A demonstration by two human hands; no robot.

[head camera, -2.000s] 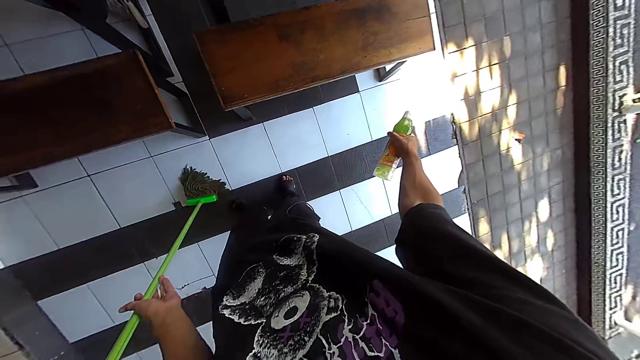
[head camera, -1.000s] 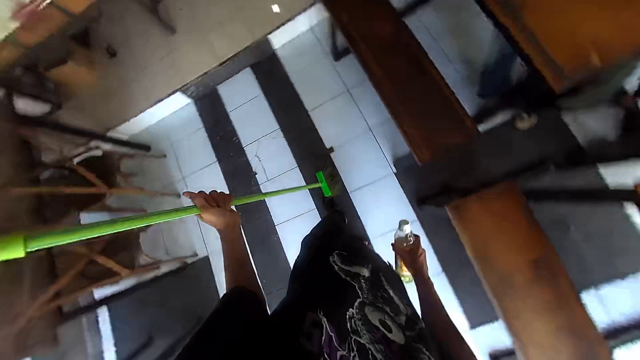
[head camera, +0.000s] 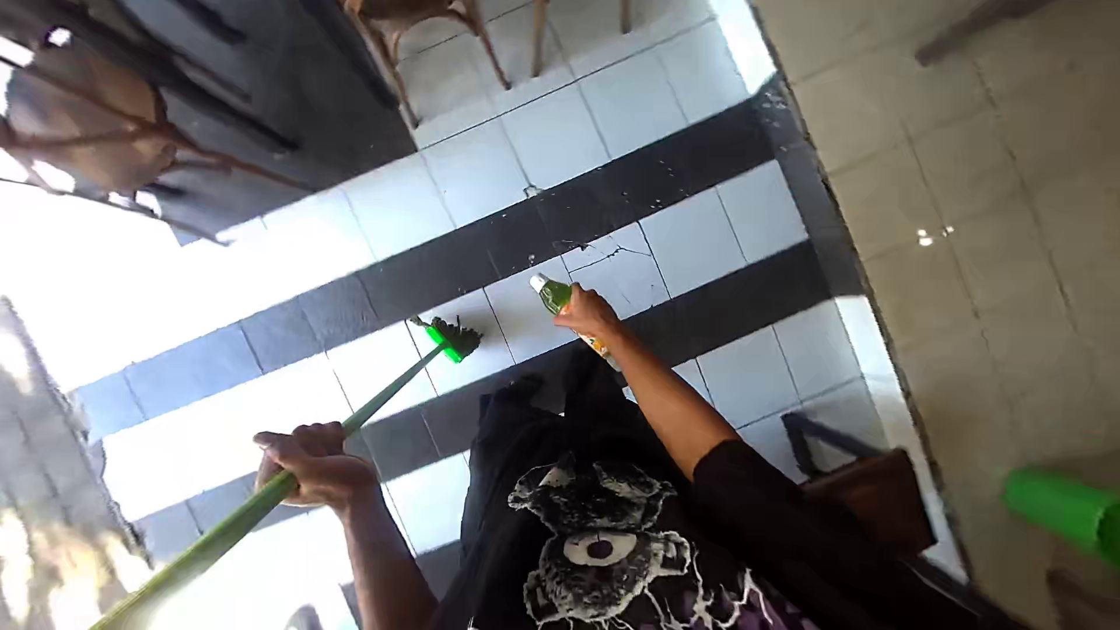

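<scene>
My left hand (head camera: 317,465) is wrapped around the green pole (head camera: 391,392) of a mop. The mop's bright green head with dark grey strands (head camera: 458,339) rests on a white tile of the floor, ahead of my feet. In my right hand (head camera: 588,313) is a clear plastic bottle (head camera: 553,294) with a white cap, green contents and an orange label. The bottle is tilted, its capped end pointing up and left, above the tiles. My fingers hide its middle.
Wooden chairs (head camera: 411,10) stand at the top, with a round-seated one (head camera: 87,114) at upper left. A brown wooden bench end (head camera: 875,503) is at lower right. Past a floor edge lie beige tiles (head camera: 989,262) and a green cylindrical object (head camera: 1059,509). Dark bands cross the white floor.
The view has turned strongly. One second ago my left hand held the pole with its end out to the left; both hands still hold the mop and bottle.
</scene>
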